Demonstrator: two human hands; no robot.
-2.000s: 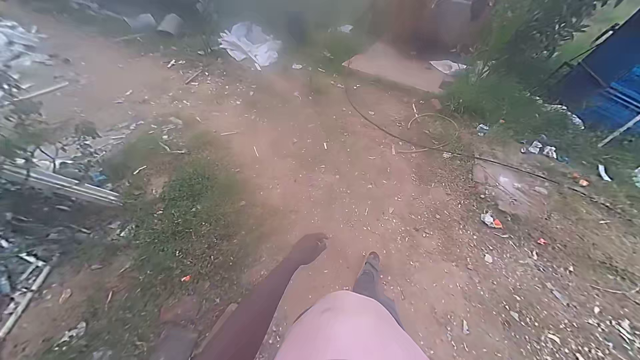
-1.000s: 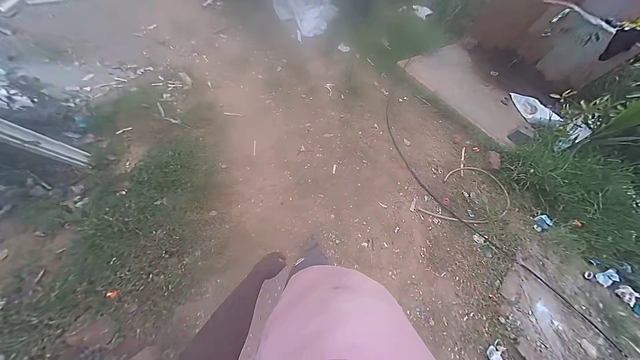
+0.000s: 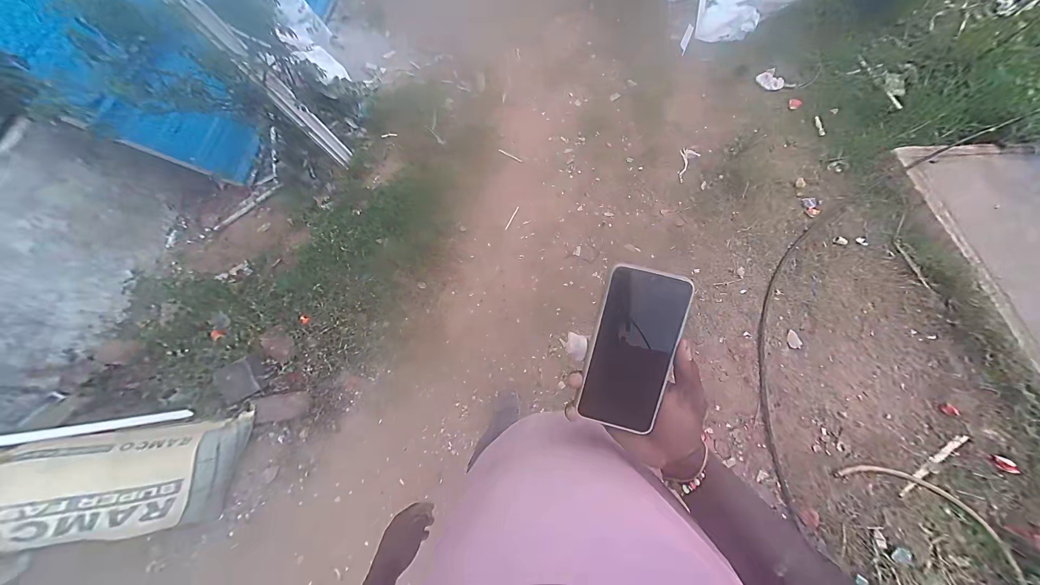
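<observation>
A smartphone (image 3: 636, 349) with a dark screen and a pale case lies in my right hand (image 3: 678, 414), its screen facing up and its top tilted slightly right. Fingers and thumb hold it by its two long edges. Beaded bracelets circle my right wrist. My left hand (image 3: 404, 532) hangs low, left of my pink shirt (image 3: 569, 512), nearest to the bare dirt; it shows no object, and its fingers are partly curled and blurred.
A dirt path (image 3: 520, 268) runs ahead, with grass (image 3: 357, 244) on its left. A black cable (image 3: 764, 349) and a curved hose (image 3: 934, 483) lie at right, near a concrete slab (image 3: 991, 219). A printed sack (image 3: 122, 479) and a blue sheet (image 3: 179, 130) are at left.
My right hand and the smartphone have come into view; neither shows in the earlier frames. The view has shifted, bringing the sack and blue sheet in at left.
</observation>
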